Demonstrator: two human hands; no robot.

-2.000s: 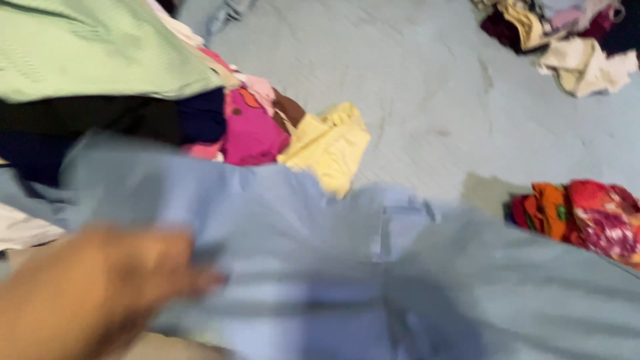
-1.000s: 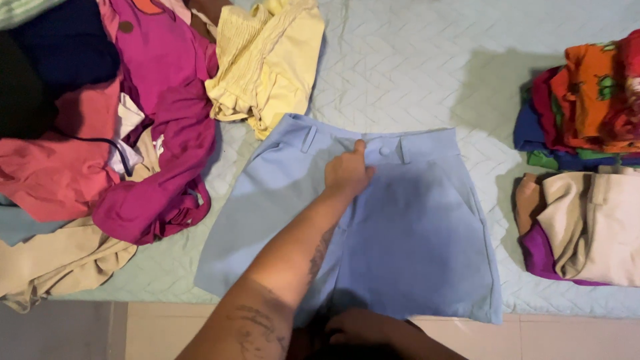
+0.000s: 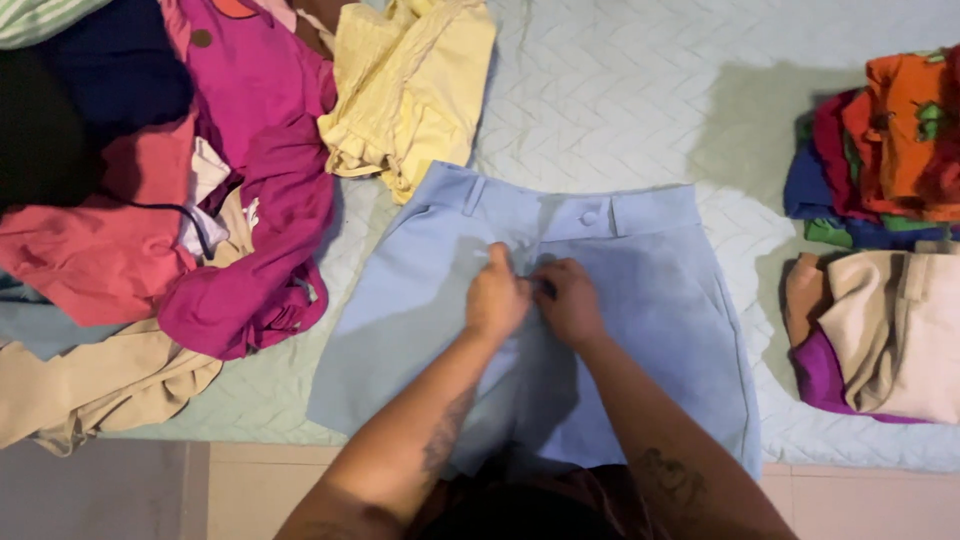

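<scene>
Light blue shorts lie flat on the quilted bedspread, waistband away from me, with belt loops and a covered button at the waist. My left hand and my right hand meet at the front fly just below the waistband. Both have their fingers bent and pinch the fabric at the fly; the exact hold is partly hidden by the fingers. The lower middle of the shorts is hidden behind my forearms and dark clothing. A crumpled yellow garment touches the shorts' upper left corner.
Left of the shorts lies a loose heap with a magenta garment, a coral garment and beige cloth. At the right are folded colourful clothes and folded beige clothes. Along the bed's near edge, tiled floor shows.
The blue shorts, held up and blurred at first, now lie spread on the bed. A hand that pointed at the waistband has moved down to the fly, where both hands now meet.
</scene>
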